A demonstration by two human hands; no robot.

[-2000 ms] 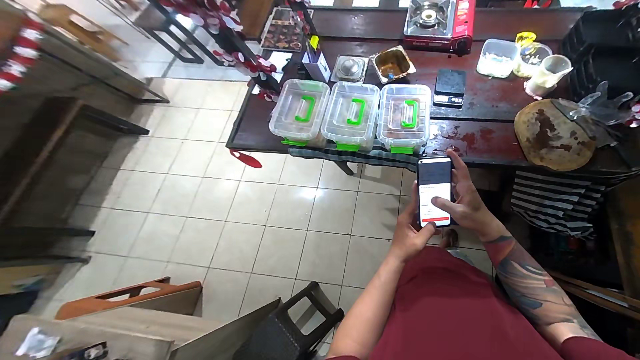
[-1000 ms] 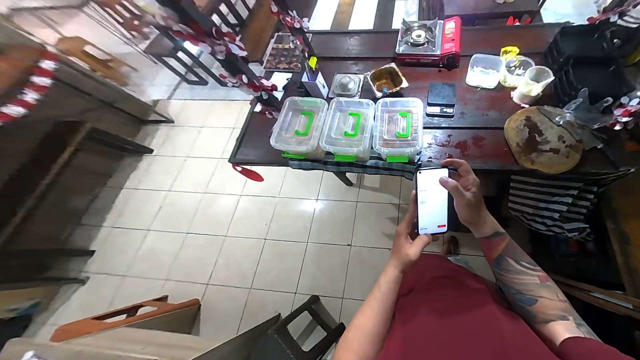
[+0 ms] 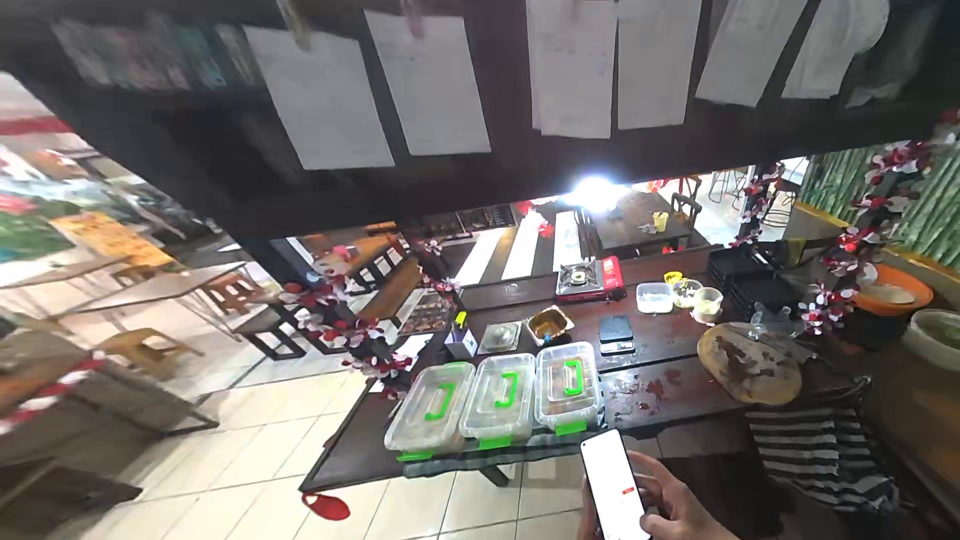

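A smartphone (image 3: pixel 615 484) with a lit screen is held upright at the bottom of the view. My left hand (image 3: pixel 588 511) grips its left edge, mostly hidden behind the phone and cut off by the frame. My right hand (image 3: pixel 671 495) is at its right side, with the thumb over the lower screen and the fingers by the edge; whether it bears any of the phone's weight is unclear. Beyond the phone, three lidded clear plastic boxes with green handles, the nearest one (image 3: pixel 568 386) among them, stand side by side on the dark wooden table (image 3: pixel 660 390).
Behind the boxes are a metal container (image 3: pixel 550 324), a digital scale (image 3: pixel 616 334) and a portable gas stove (image 3: pixel 589 278). A round wooden board (image 3: pixel 750 364) lies right, above a striped cloth (image 3: pixel 821 454). Paper sheets (image 3: pixel 431 86) hang from a dark overhead panel (image 3: pixel 187 142).
The view has tilted up, bringing the overhead panel and papers into sight. My right thumb has moved from the upper screen to its lower part.
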